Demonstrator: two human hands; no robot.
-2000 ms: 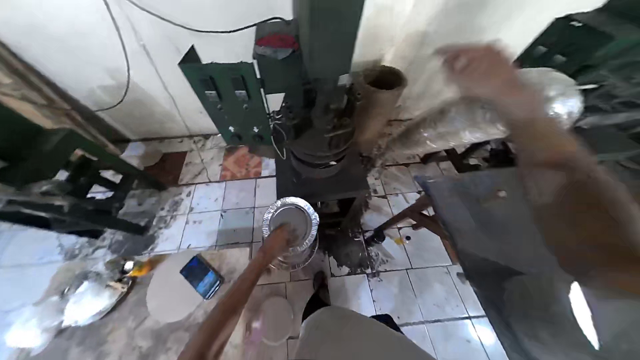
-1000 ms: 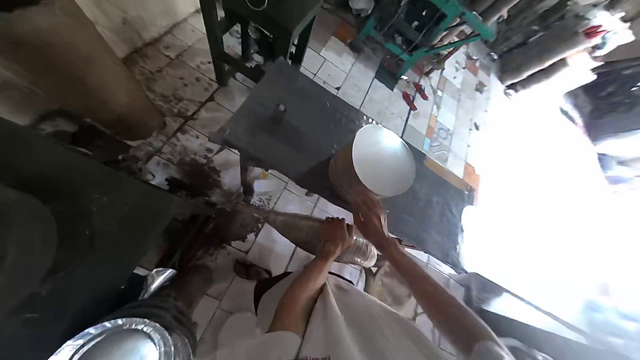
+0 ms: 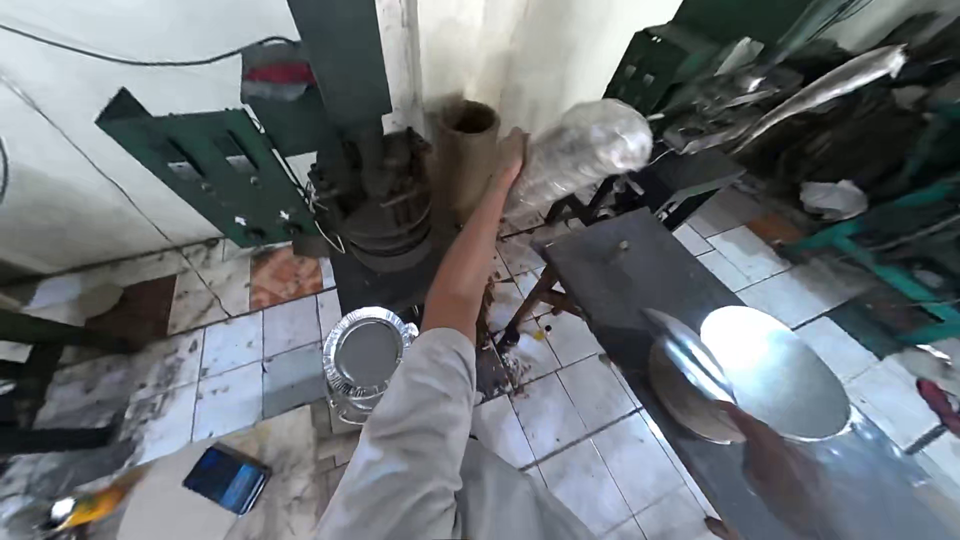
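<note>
My left hand [image 3: 511,154] is stretched out to the left side of a tilted, clear-plastic-wrapped roll [image 3: 577,150]; its fingers touch or nearly touch the wrap, and whether they grip is hidden. My right hand [image 3: 761,442], blurred, holds the lower edge of a thin shiny metal disc [image 3: 694,356], tilted up. Beside that disc, a stack of round metal discs [image 3: 776,375] lies on the dark bench [image 3: 637,262]. To the left of my left forearm, a round grey disc [image 3: 367,351] sits inside a crinkled foil rim at the foot of the press [image 3: 382,217].
A dark green control box [image 3: 210,172] hangs beside the press. An upright brown tube [image 3: 469,150] stands by the wall. A phone [image 3: 226,478] lies on a pale round sheet [image 3: 154,495] at lower left. Dirt litters the tiled floor [image 3: 585,409]; green frames stand at right.
The view has swung back toward the press. My right hand has lifted a shiny disc up beside the stack, where one second ago it rested at the stack's side.
</note>
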